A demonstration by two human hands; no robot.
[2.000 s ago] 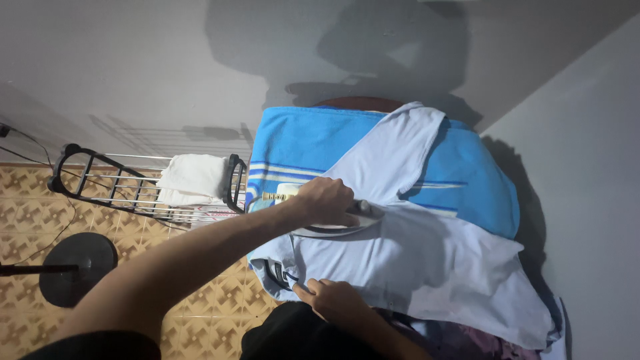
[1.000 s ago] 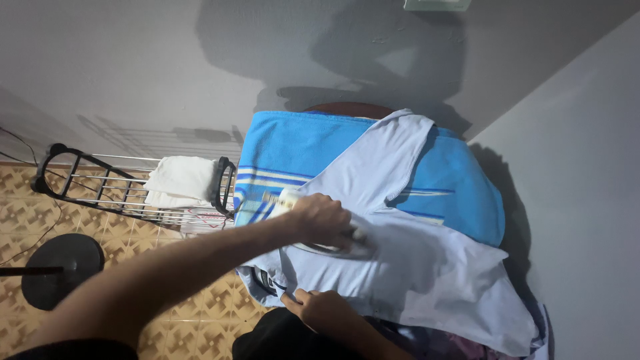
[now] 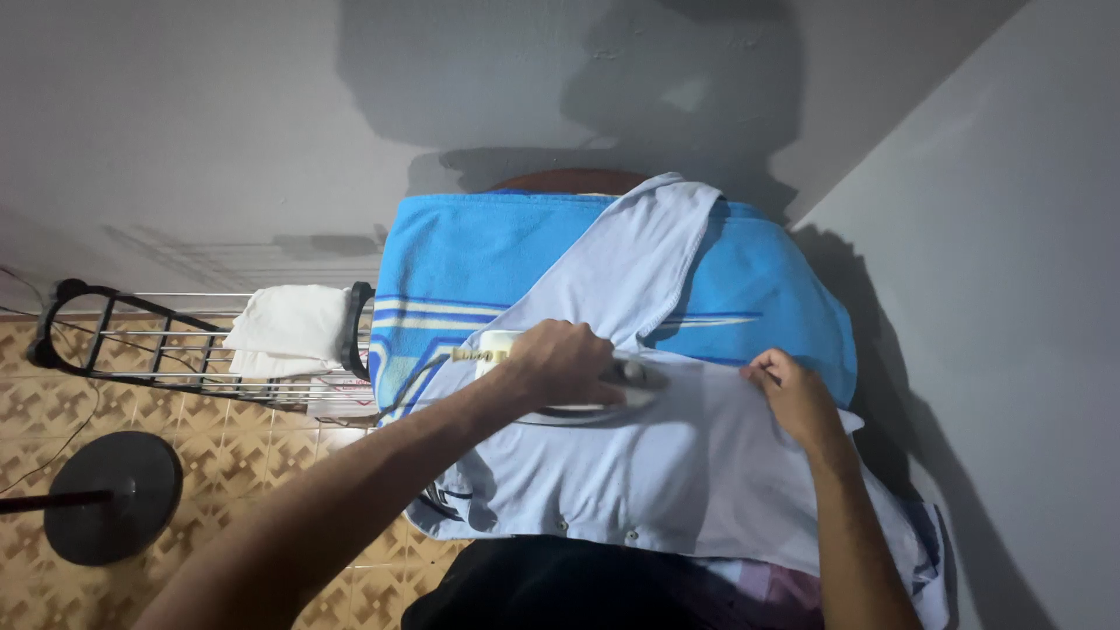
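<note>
A light blue buttoned shirt (image 3: 735,455) lies spread over a blue patterned blanket (image 3: 507,245), with one sleeve stretched toward the wall. My left hand (image 3: 564,363) is closed around the handle of a white clothes iron (image 3: 499,343), which rests on the upper part of the shirt; hand and forearm hide much of it. To the right of the iron, my right hand (image 3: 783,385) has thumb and fingers drawn together on the shirt near its upper edge, pinching the cloth. Buttons show along the shirt's near edge.
A metal rack with black ends (image 3: 356,328) stands at the left, holding a folded white cloth (image 3: 293,324). Below it on the tiled floor is a round black base (image 3: 114,497) with a pole. Gray walls (image 3: 1006,219) border the far and right sides.
My right hand has moved from the shirt's near edge beside the iron, away and to the right, onto the shirt's upper part. My left hand still holds the iron.
</note>
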